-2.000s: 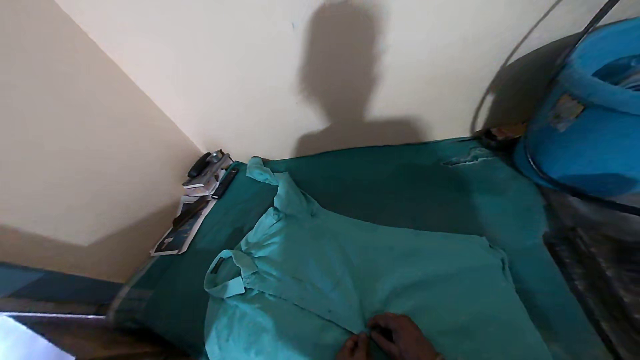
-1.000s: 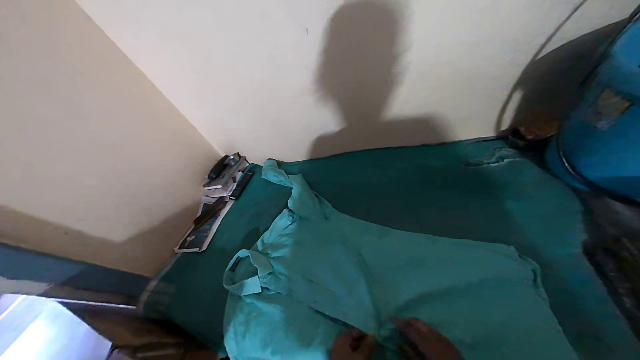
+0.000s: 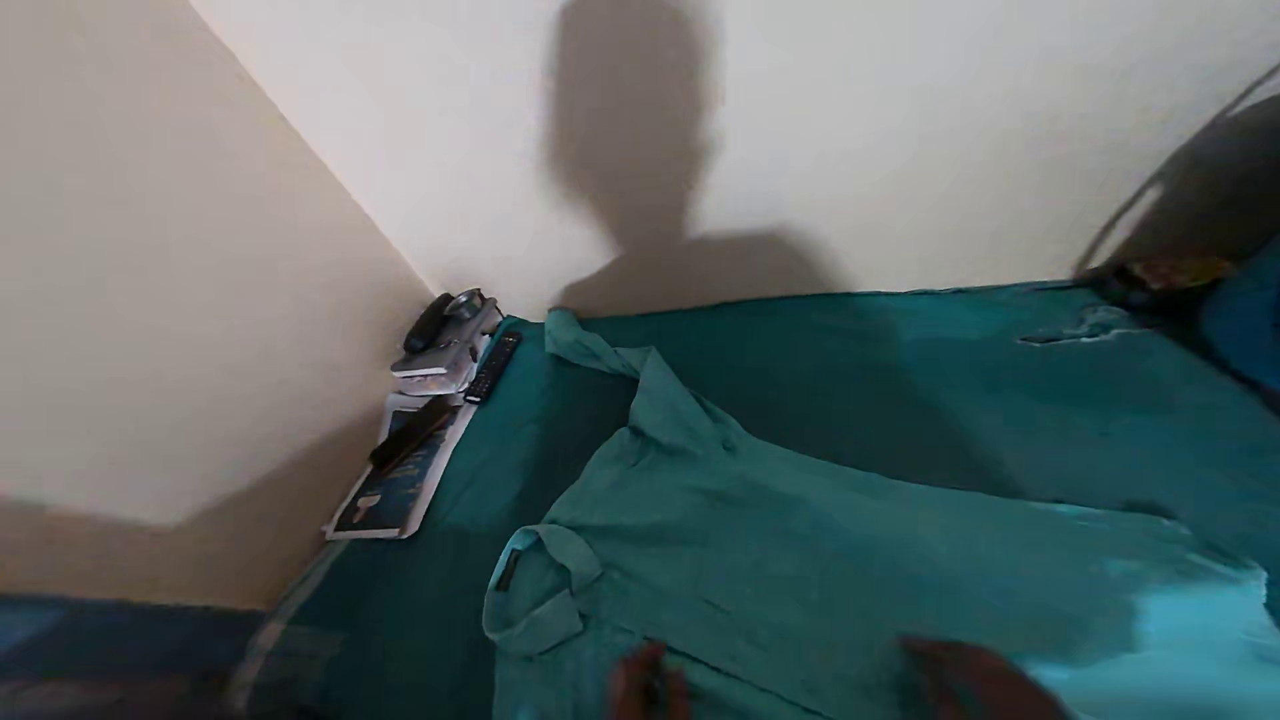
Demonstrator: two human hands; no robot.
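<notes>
A green collared shirt lies spread on a dark green cloth-covered surface, its collar toward the left and one sleeve stretched toward the wall. At the bottom edge, blurred, my left hand is over the shirt's front, close to the collar and front edge. Farther right, my right hand is also blurred over the shirt's body. Only parts of both hands show, and whether the fingers grip the fabric cannot be told.
In the left corner, a remote control lies beside stacked books. A dark object rests on a magazine nearby. A blue container stands at the right edge. The cloth has a torn patch.
My hands, close together over the shirt front before, are now wide apart, the left one nearer the collar. The view has shifted, leaving less of the blue container visible.
</notes>
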